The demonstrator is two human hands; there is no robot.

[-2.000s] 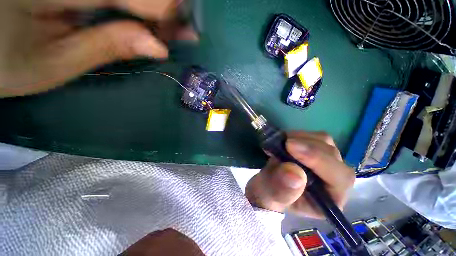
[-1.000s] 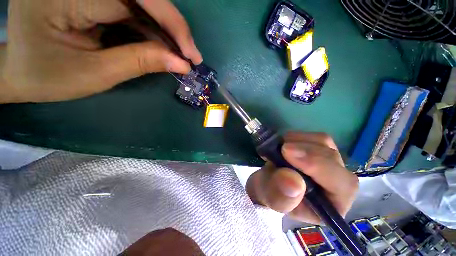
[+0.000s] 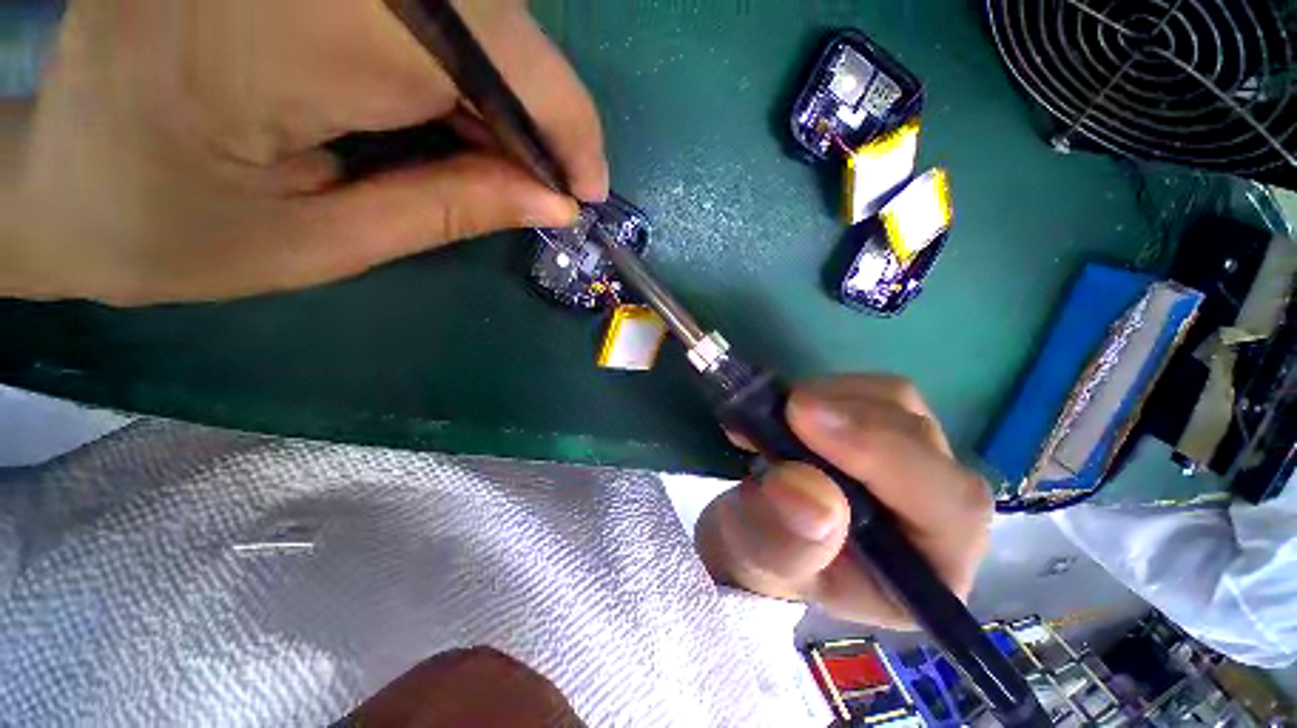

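A small black device housing with its circuit board (image 3: 573,273) lies open side up on the green mat. A white battery with yellow edges (image 3: 632,339) lies beside it on the near side. My left hand (image 3: 356,157) holds dark tweezers (image 3: 491,107), with their tips at the board's upper part, partly hidden by my fingers. My right hand (image 3: 861,498) holds the black soldering iron (image 3: 797,441). Its silver shaft reaches the board near the tweezer tips; whether the tip touches cannot be told.
Two more housings (image 3: 854,97) (image 3: 892,273) with batteries lie beyond, to the right. A fan grille (image 3: 1152,57) is at the top right. A blue box (image 3: 1060,373) and a black object with tan tape (image 3: 1226,377) are at the right. Another person's white sleeve (image 3: 1195,569) shows lower right.
My left hand has come down from above to the board with the tweezers. The iron's shaft has moved slightly left, towards the tweezer tips. The view has shifted a little.
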